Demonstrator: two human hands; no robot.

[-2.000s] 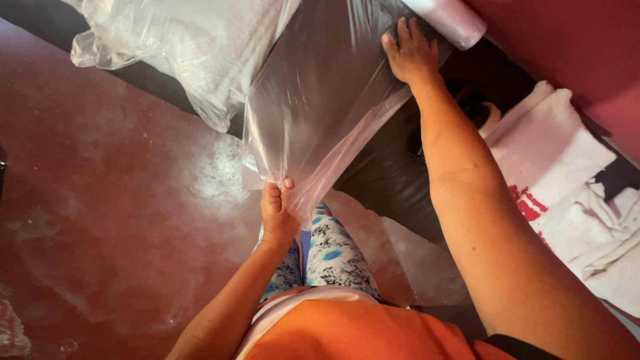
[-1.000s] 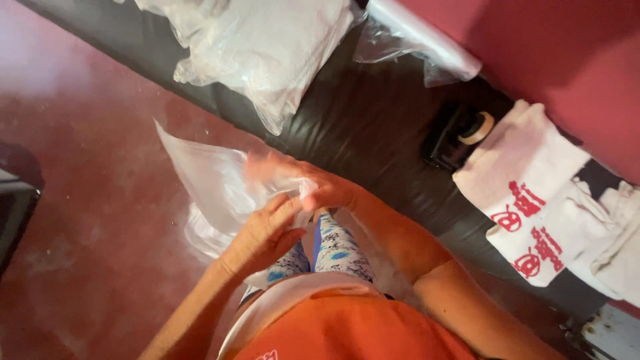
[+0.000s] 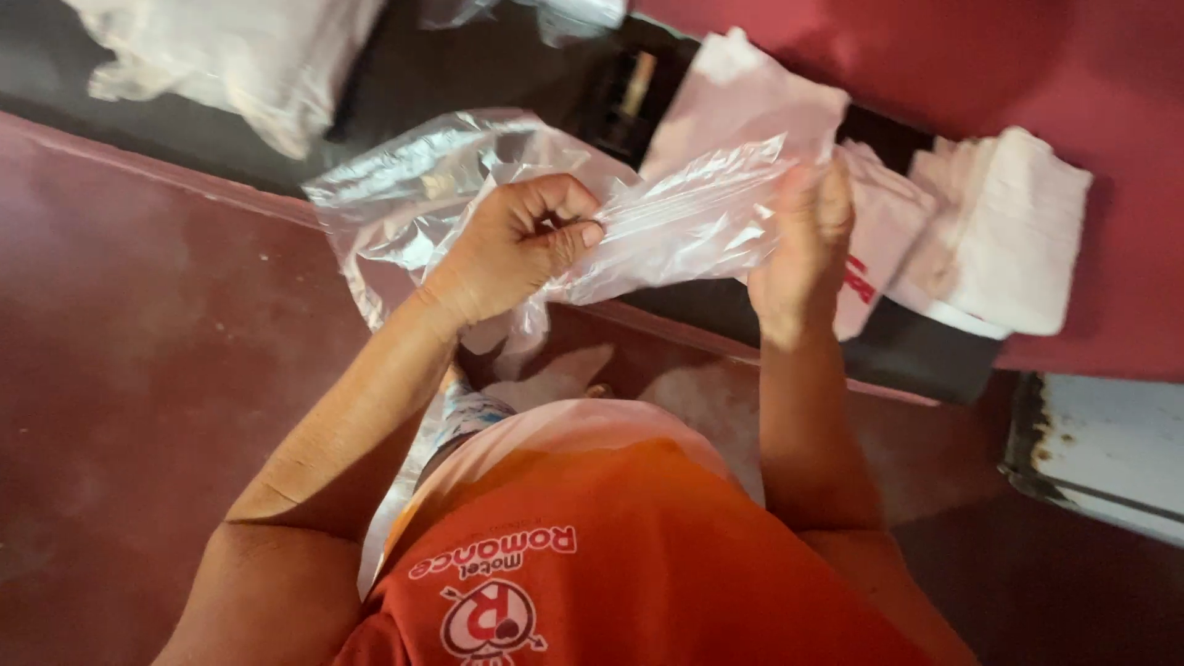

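Observation:
A sheet of clear plastic film (image 3: 684,222) is stretched between my two hands, gathered into lengthwise creases. My left hand (image 3: 527,240) pinches it between thumb and fingertips, and a loose, crumpled part spreads out to the left and hangs below that hand. At the film's right end is my right hand (image 3: 805,236), blurred, gripping the edge. Behind the film and my right hand lie folded white cloths (image 3: 740,102), one with red print partly in view. Whether the plastic is a bag or a flat sheet cannot be told.
A long dark padded bench (image 3: 231,162) runs along the red wall. On it are a plastic-wrapped white bundle (image 3: 250,55), clear plastic (image 3: 583,14), a dark object (image 3: 629,97) and a folded white cloth stack (image 3: 1027,231). A rusted white metal surface (image 3: 1110,444) stands at right.
Two seconds ago the plastic was spread over the bench; one second ago it was bunched between my hands near my lap. Now my hands are apart, my right one farther right. The view has shifted right.

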